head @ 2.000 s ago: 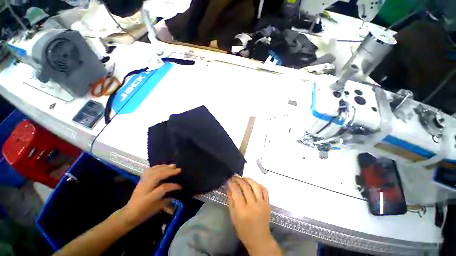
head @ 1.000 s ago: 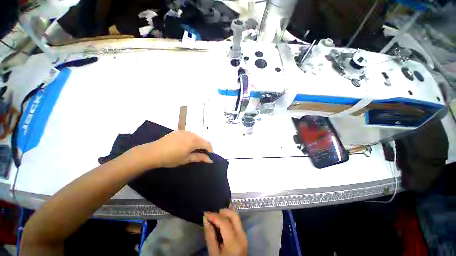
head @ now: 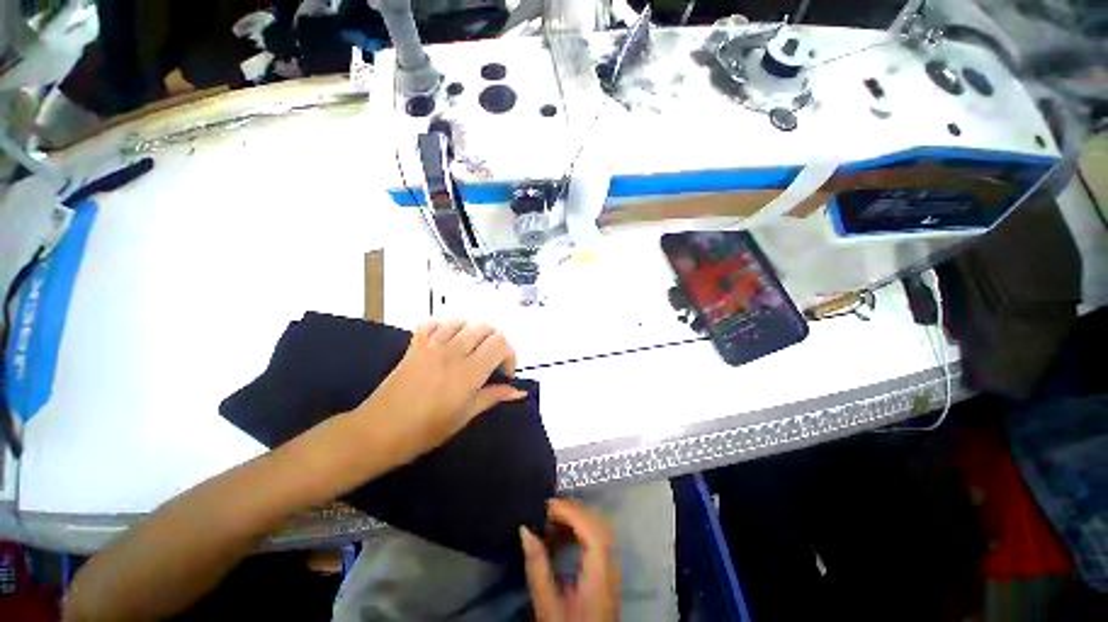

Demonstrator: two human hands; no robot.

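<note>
A black cut piece (head: 474,480) lies on the front of the white table, and its near corner hangs over the edge. My left hand (head: 456,377) lies on its upper middle, thumb and fingers pinching the fabric near its upper right edge. My right hand (head: 569,565) holds the lower right corner between thumb and fingers, just past the table edge. The sewing machine (head: 705,182) stands behind and to the right. Its needle area (head: 516,270) is above the cloth, not touching it. The fabric's layers cannot be told apart.
A smartphone (head: 735,298) with a lit screen lies right of the needle. A brown strip (head: 374,286) is left of it. A blue label (head: 51,316) is at the far left. A measuring scale (head: 741,428) runs along the front edge. Dark cloth (head: 1015,261) is at the right.
The view has swung right, bringing the machine closer to the middle. My left hand has come across onto the cloth's upper part. My right hand keeps the lower corner, and the cloth lies flatter.
</note>
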